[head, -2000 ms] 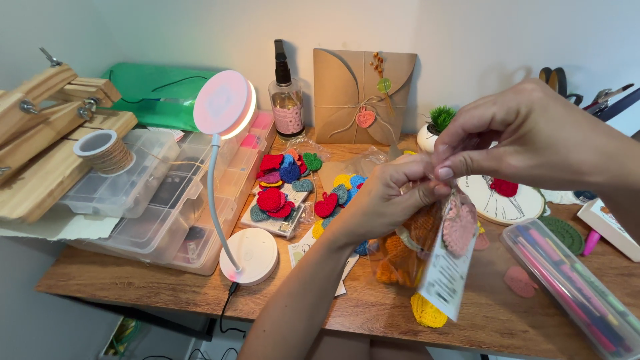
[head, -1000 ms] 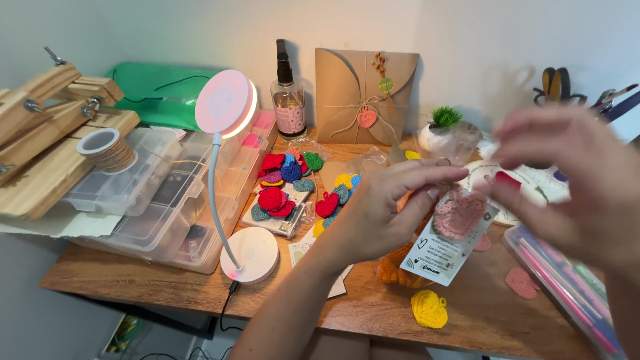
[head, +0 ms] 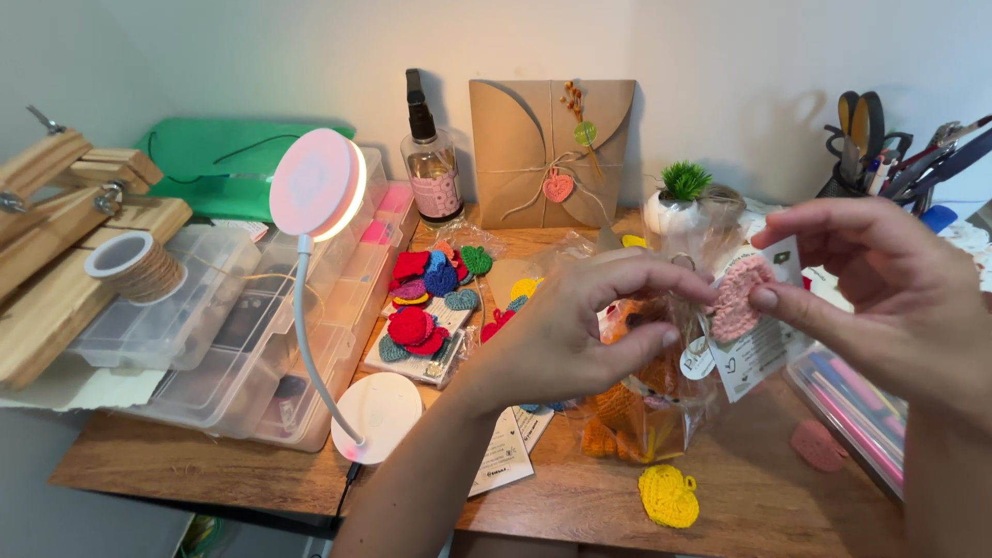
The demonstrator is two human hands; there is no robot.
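My right hand pinches a pink crocheted piece together with a white printed card between thumb and fingers. My left hand reaches over a clear plastic bag, its index fingertip at the pink piece's left edge and its thumb apart; whether it grips anything there is unclear. Inside the bag is an orange crocheted item. A small round white tag hangs at the bag's gathered neck, left of the card. In front of the bag lies a yellow crocheted piece.
Colorful crocheted pieces lie left of the bag, by a white ring lamp. Plastic organizer boxes and a twine spool stand left. Behind are a spray bottle, kraft envelope and potted plant; a pen case is right.
My hands, together at the bag's neck two seconds ago, have moved apart. The right hand has come down onto the pink piece and card, which now face forward, tilted.
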